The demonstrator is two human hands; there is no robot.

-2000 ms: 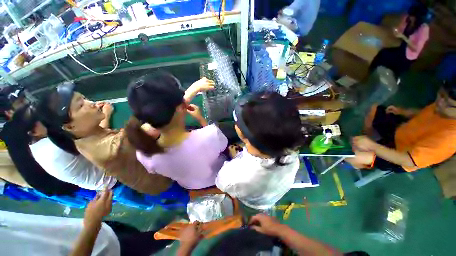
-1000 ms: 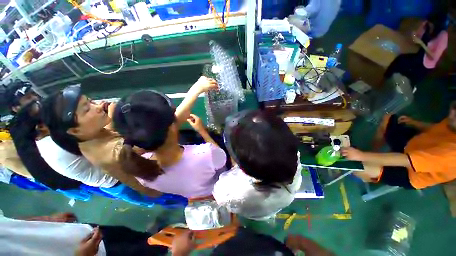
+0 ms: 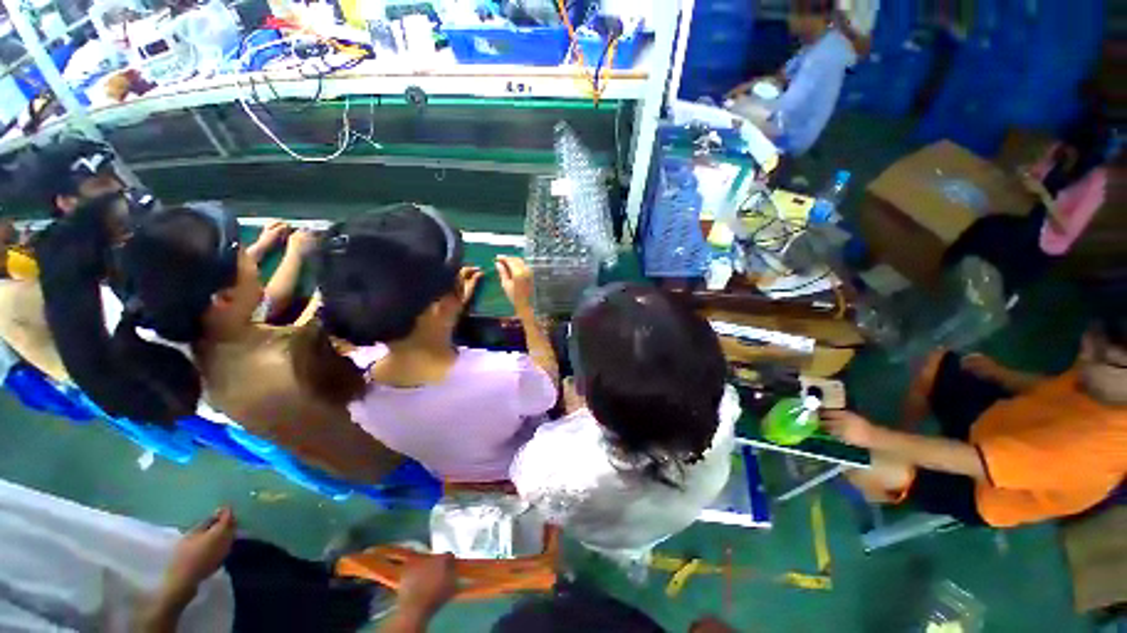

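An orange plastic chair (image 3: 501,574) is at the bottom centre, with a white shiny bundle (image 3: 472,528) on its seat. My left hand (image 3: 426,586) is blurred at the bottom edge and touches or overlaps the chair's back; its finger shape is unclear. My right hand (image 3: 709,626) shows only as a small blurred patch cut off by the bottom edge; whether it holds anything is hidden. Clear blister trays (image 3: 564,247) stand on the dark green conveyor belt in front of the seated workers.
Several people sit on blue stools (image 3: 408,486) along the belt. A person in white-grey (image 3: 74,563) is at lower left. A person in orange (image 3: 1051,451) sits right, by a side table with a green bottle (image 3: 791,420). A carton (image 3: 933,186) and tray (image 3: 952,608) are at right.
The view has shifted, so the floor tray is now mostly cut off. My right hand has nearly left the picture. The worker in pink has drawn an arm back from the trays.
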